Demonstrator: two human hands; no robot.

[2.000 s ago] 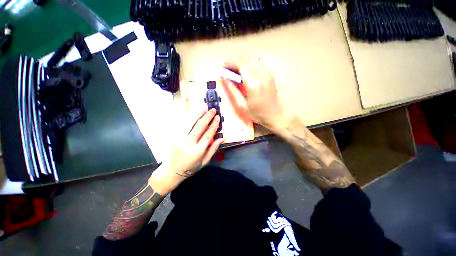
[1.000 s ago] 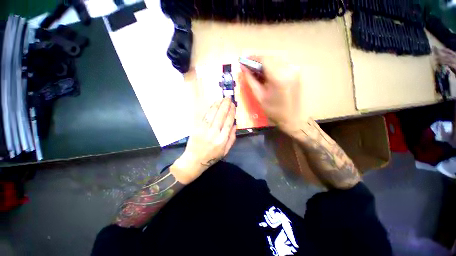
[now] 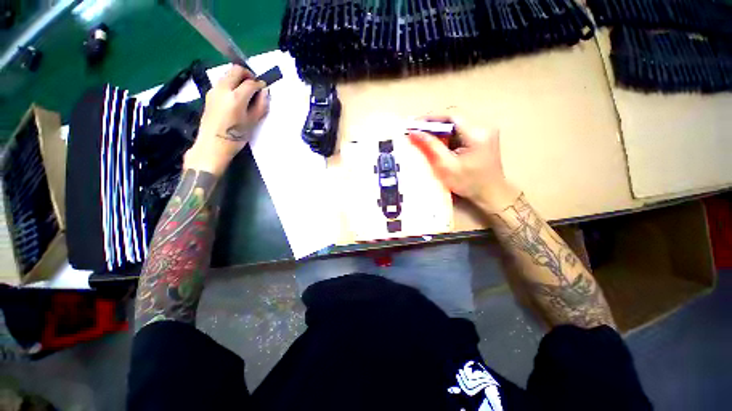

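A black elongated part point(image 3: 388, 186) lies on the pale fixture plate point(image 3: 425, 210), with dark squares at both its ends. My right hand point(image 3: 469, 160) holds a short white-silver tool point(image 3: 431, 127) just above and right of the part. My left hand point(image 3: 233, 104) is off the part, at the far end of the white sheet point(image 3: 277, 172), with its fingers on the near end of a small flat black strip point(image 3: 270, 76). Whether it grips the strip cannot be told. Another black part or stack point(image 3: 321, 119) lies left of the fixture.
Long rows of stacked black parts point(image 3: 433, 36) line the bench back. Loose black parts point(image 3: 164, 144) and striped layered strips point(image 3: 120, 177) lie left, by a narrow parts carton point(image 3: 52, 177). Tan cardboard point(image 3: 546, 136) covers the right. An open cardboard box point(image 3: 654, 269) is below.
My left hand has left the part on the fixture and moved far left to the black strip. My right hand still holds the tool beside the fixture. The view has shifted left.
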